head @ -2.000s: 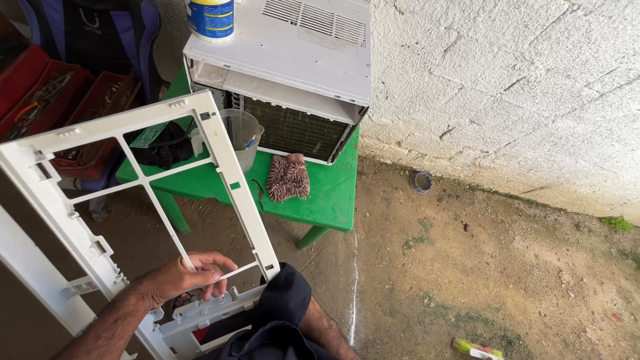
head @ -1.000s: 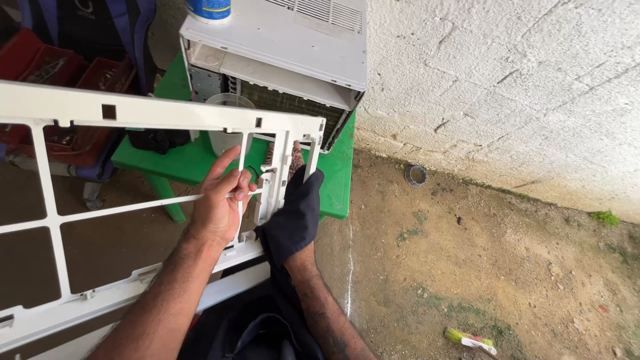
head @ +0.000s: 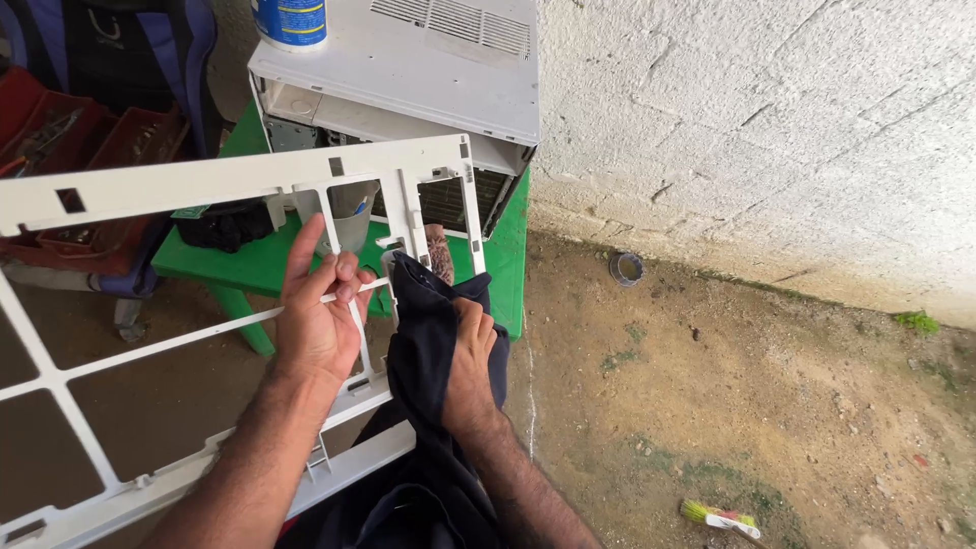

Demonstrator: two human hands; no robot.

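Observation:
My left hand (head: 324, 305) grips the thin crossing bars of a white plastic front frame (head: 229, 179), its index finger pointing up along one bar. The frame is tilted and spans the left half of the view. My right hand (head: 471, 366) holds a dark blue cloth (head: 427, 328) against the frame's right end, and the cloth hides part of that end. Beyond the frame, a window air conditioner (head: 427, 69) without its front stands on a green plastic table (head: 499, 286). A plastic pitcher (head: 352, 229) and a shaggy brownish-pink cloth or mitt (head: 438, 259) show through the frame's openings.
A blue tub (head: 293, 23) stands on the air conditioner. At left are a red metal toolbox (head: 91, 145) with tools and a black and purple chair (head: 114, 53). A white rough wall (head: 747, 122) rises at right. A small round container (head: 626, 269) and a brush (head: 720, 518) lie on the ground.
Two seconds ago the frame stood more upright at left; it has turned so that its long side runs across the view. My right hand with the cloth has come up to the frame's end.

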